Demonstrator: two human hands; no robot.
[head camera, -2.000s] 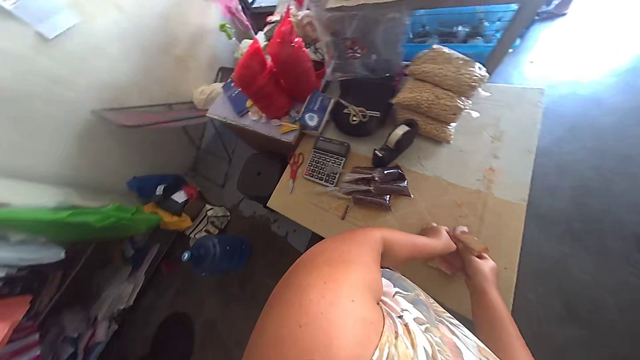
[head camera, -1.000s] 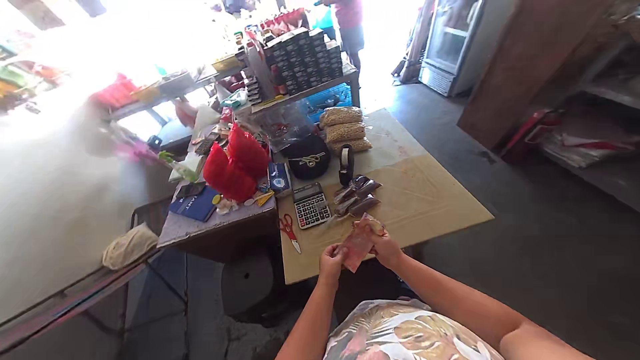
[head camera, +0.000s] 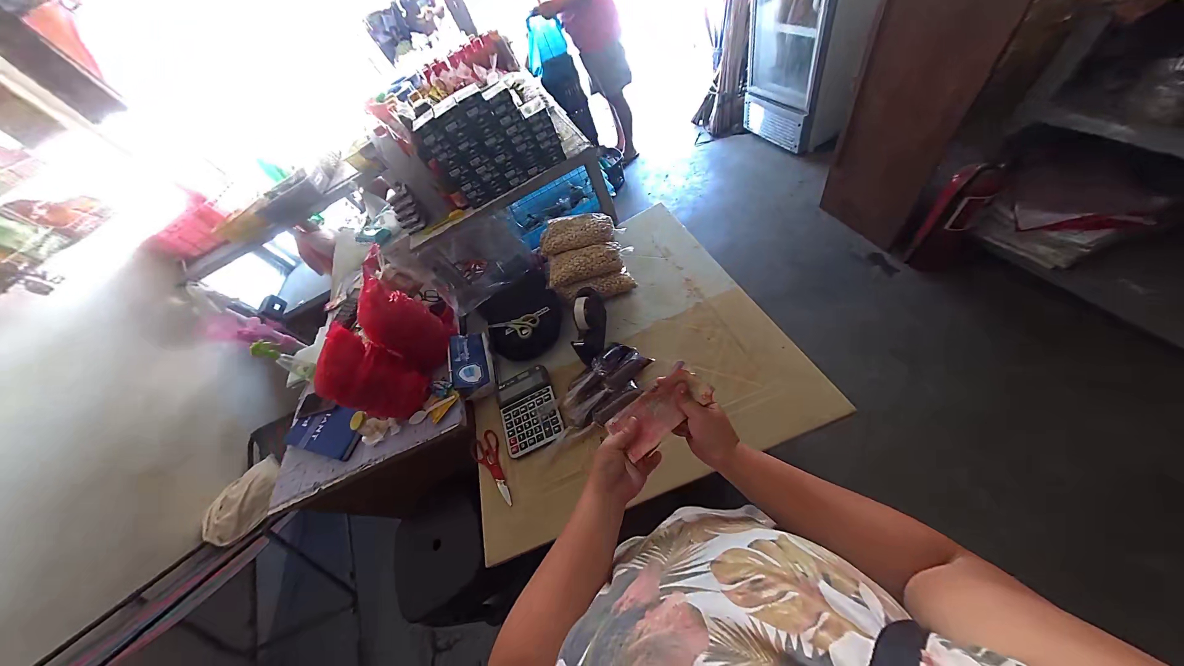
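Several reddish banknotes (head camera: 652, 418) are stretched between my hands over the near part of the table. My left hand (head camera: 625, 462) grips their lower left end, and my right hand (head camera: 706, 427) pinches the upper right end. Just beyond the notes lie small clear bags of dark contents (head camera: 612, 377). A desk calculator (head camera: 531, 418) and red-handled scissors (head camera: 493, 464) rest to the left. Behind the small bags stands a black tape dispenser (head camera: 588, 324), with a black cap (head camera: 524, 319) beside it and stacked bags of beige nuts or beans (head camera: 585, 252) farther back.
Red mesh bundles (head camera: 388, 347), a blue box (head camera: 471, 363) and a blue book (head camera: 322, 432) sit on the left side table. A rack with stacked dark boxes (head camera: 490, 139) stands behind. A person (head camera: 597, 46) is near the glass-door fridge (head camera: 784, 69). A black stool (head camera: 444, 564) is below the table.
The view has swung up and widened towards the room. My hands, close together two seconds ago, are now farther apart with the notes spread between them.
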